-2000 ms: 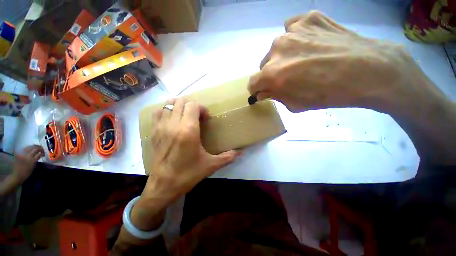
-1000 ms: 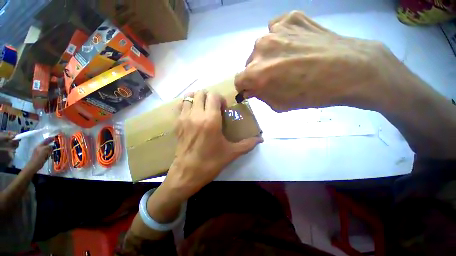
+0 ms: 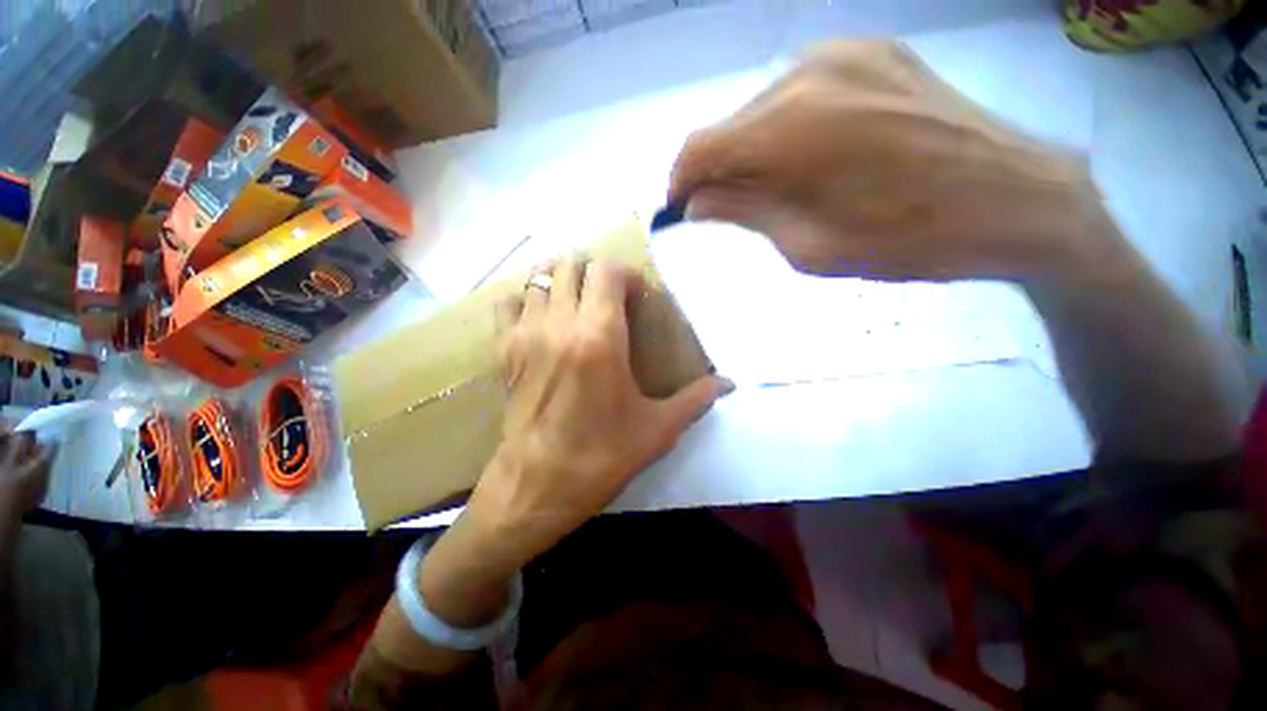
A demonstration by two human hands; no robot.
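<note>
A plain brown carton (image 3: 424, 403) lies on the white table at its front edge, its taped seam facing up. My left hand (image 3: 584, 361) is spread over the carton's right half, pressing on its top, with the thumb at its right end. My right hand (image 3: 862, 167) is slightly blurred, above the table at the carton's far right corner. It grips a small dark tool (image 3: 670, 217) in the fingertips, close to that corner. The tool's blade cannot be made out.
Three coiled orange cables (image 3: 289, 433) in clear bags lie left of the carton. Orange and black retail boxes (image 3: 278, 292) are piled behind them. A large brown carton (image 3: 375, 63) stands at the back. Another person's hand (image 3: 20, 472) is at the left edge. Red stools (image 3: 973, 611) stand below.
The carton has moved left and toward me. My left hand has shifted to its right part. My right hand with the dark tool has moved from the seam to the far right corner.
</note>
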